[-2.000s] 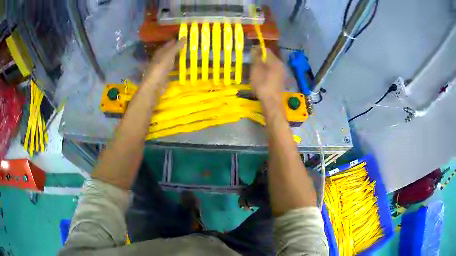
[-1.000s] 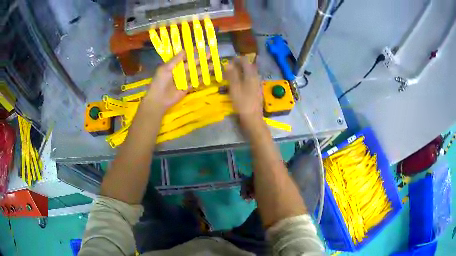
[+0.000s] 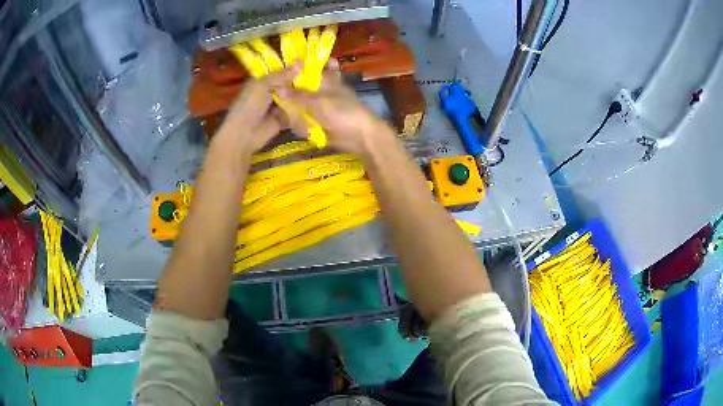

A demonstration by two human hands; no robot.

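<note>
Several yellow straps (image 3: 293, 46) stick out from the fixture under the press head (image 3: 297, 24), their near ends bunched together between my hands. My left hand (image 3: 258, 111) is closed around the straps at the left. My right hand (image 3: 337, 111) holds the bunched straps from the right, fingers over them; one strap end hangs below the palms. The hands meet and partly hide the strap ends. A loose pile of yellow straps (image 3: 309, 202) lies on the bench front, between my forearms. The reddish-brown fixture (image 3: 369, 55) stands behind my hands.
Yellow button boxes stand at left (image 3: 166, 216) and right (image 3: 457, 182). A blue tool (image 3: 461, 115) lies by the right steel post (image 3: 519, 71). A clear hose (image 3: 519, 254) hangs over the bench edge. A blue tote (image 3: 626, 285) of yellow straps is at lower right.
The straps stood parallel in the fixture earlier; now their ends are gathered in a bunch. My hands have moved together and up toward the fixture, and both have taken hold of straps.
</note>
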